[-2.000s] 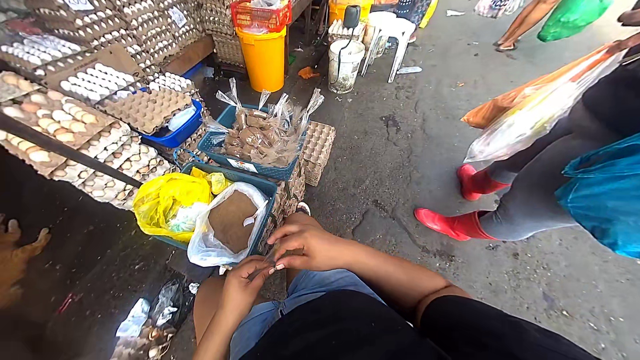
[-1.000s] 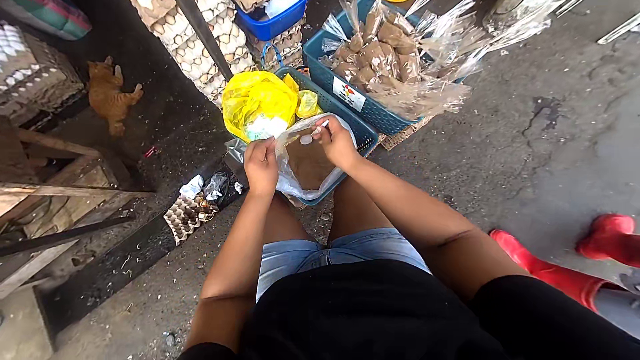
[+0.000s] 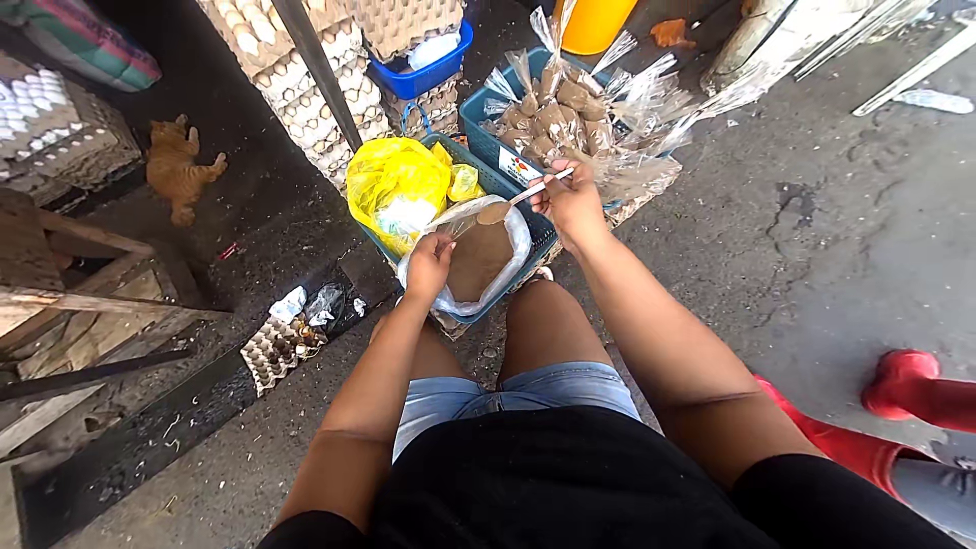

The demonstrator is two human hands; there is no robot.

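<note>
A white spoon (image 3: 540,185) is held by its handle in my right hand (image 3: 570,200), and its bowl carries brown powder. Below it lies more brown powder (image 3: 479,261) in an opened clear plastic bag (image 3: 521,232), set in a teal plastic basket (image 3: 543,248). My left hand (image 3: 431,263) pinches a small clear plastic bag (image 3: 456,227) near the spoon's bowl, over the powder. Beside the powder, a yellow plastic bag (image 3: 400,183) shares the basket. Several tied clear bags of brown powder (image 3: 568,110) fill a second teal basket (image 3: 479,114) just behind.
Stacked egg trays (image 3: 328,84) and a blue basin (image 3: 427,72) stand behind the baskets. An orange cat (image 3: 181,168) lies at left, near a wooden frame (image 3: 99,236). A person's red boots (image 3: 903,385) are at right. A yellow bucket (image 3: 598,23) stands at the top.
The view has shifted strongly since two seconds ago. My hands were together in front of the basket then; now they are over the powder, with the spoon raised, loaded with powder.
</note>
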